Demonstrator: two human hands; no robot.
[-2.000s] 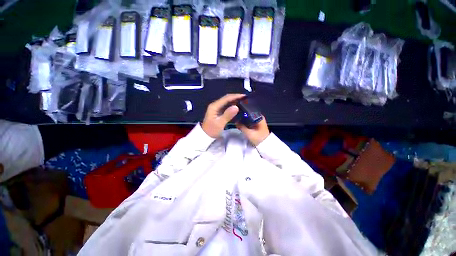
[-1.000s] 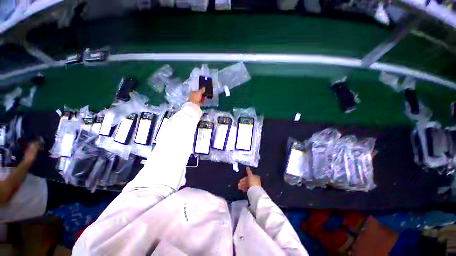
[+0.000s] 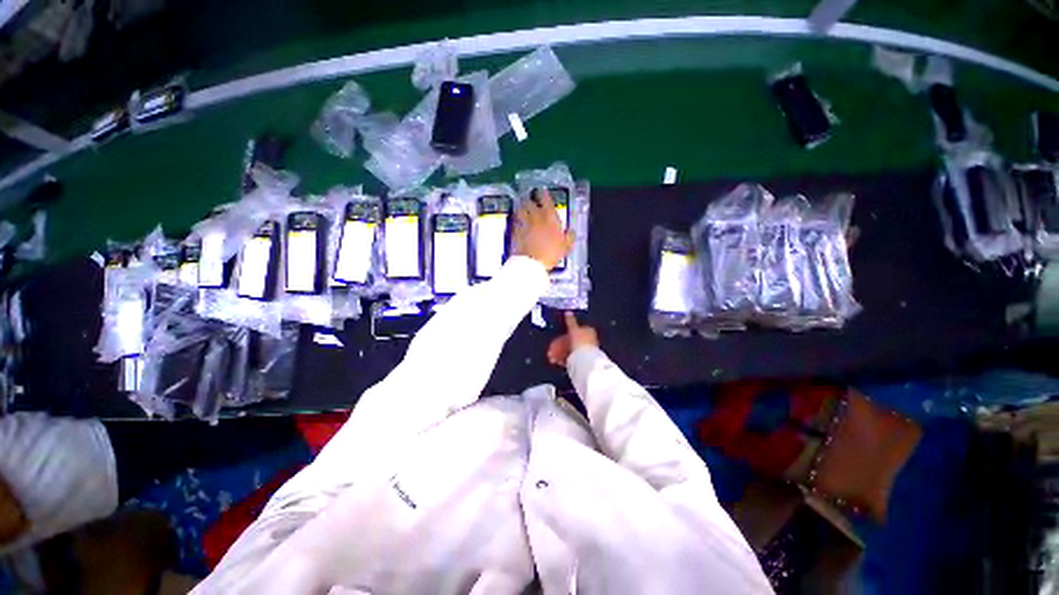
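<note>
A row of open-backed phones [image 3: 403, 238] with pale batteries and yellow marks lies on clear plastic bags. My left hand [image 3: 541, 235] is over the rightmost open-backed phone [image 3: 562, 213], fingers on it and covering much of it; whether they grip it cannot be told. My right hand [image 3: 571, 341] is just below that phone, near the mat's front edge, with a finger extended and nothing visible in it. A closed dark phone [image 3: 452, 117] lies on clear bags on the green belt.
Bagged parts stacks lie at right [image 3: 772, 265] and left [image 3: 215, 366]. A white-outlined phone [image 3: 398, 320] lies below the row, partly beside my left sleeve. More bagged phones [image 3: 801, 109] lie on the belt [image 3: 650, 105]. A neighbour's white sleeve [image 3: 58, 465] shows at lower left.
My left hand has left the dark phone on the belt and moved down and right to the row's last phone. Earlier both hands held a dark phone near my body. The view has tilted.
</note>
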